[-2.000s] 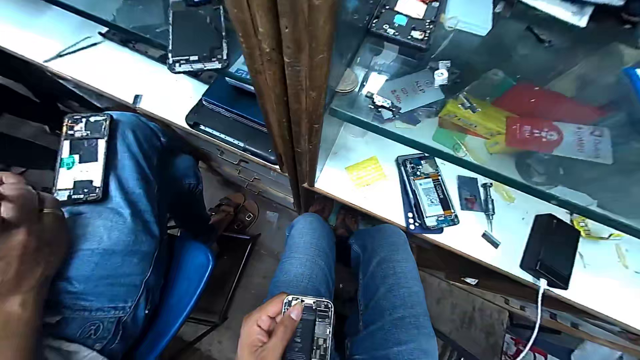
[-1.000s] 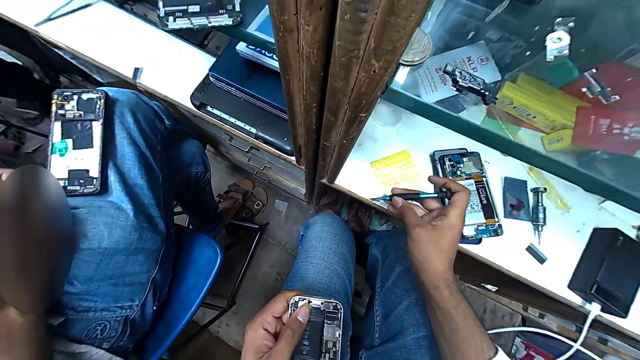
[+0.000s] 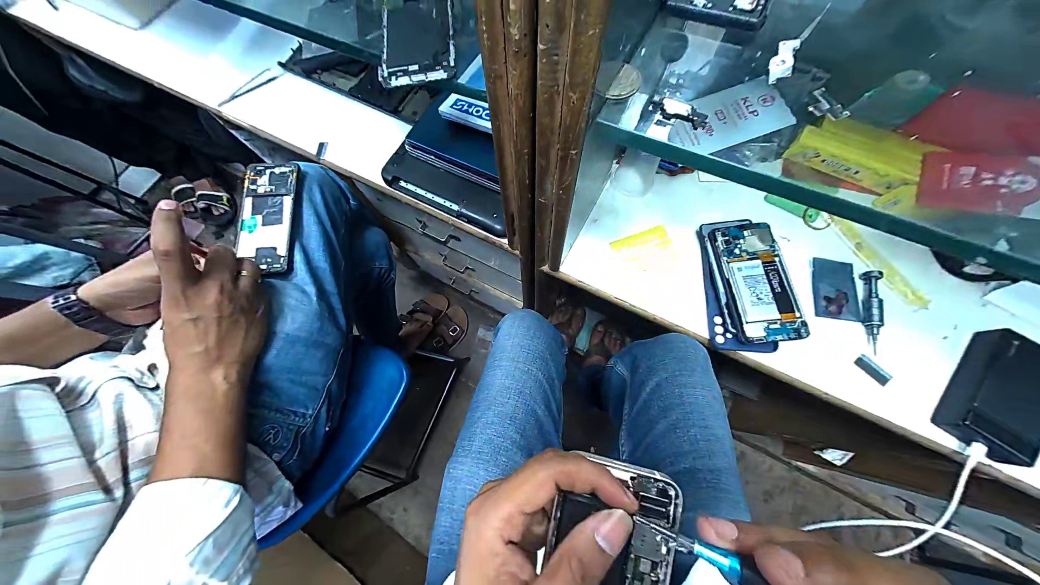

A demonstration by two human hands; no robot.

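In my left hand (image 3: 552, 520), low in the view over my lap, is an opened smartphone (image 3: 650, 540) with its inner parts bare. The thumb and index finger press on its inside near the dark battery. My right hand (image 3: 780, 552) grips a thin screwdriver (image 3: 711, 556) with a blue and black handle. Its tip reaches the phone's inside beside my left thumb. The right hand is cut off by the bottom edge. On the white counter ahead lies another opened smartphone (image 3: 756, 284) on a dark blue back cover (image 3: 719, 317).
A black box-shaped device (image 3: 995, 394) with a white cable (image 3: 951, 500), a precision tool (image 3: 872, 309) and a small dark strip (image 3: 873, 370) are at right. A glass shelf (image 3: 812, 199) and wooden post (image 3: 540, 146) stand ahead. At left, a co-worker's hand (image 3: 211, 317) is beside an opened phone (image 3: 268, 218).
My right hand has moved from the counter, where it held the screwdriver near the opened phone, down to the phone in my left hand. The co-worker's hand has shifted toward their own phone.
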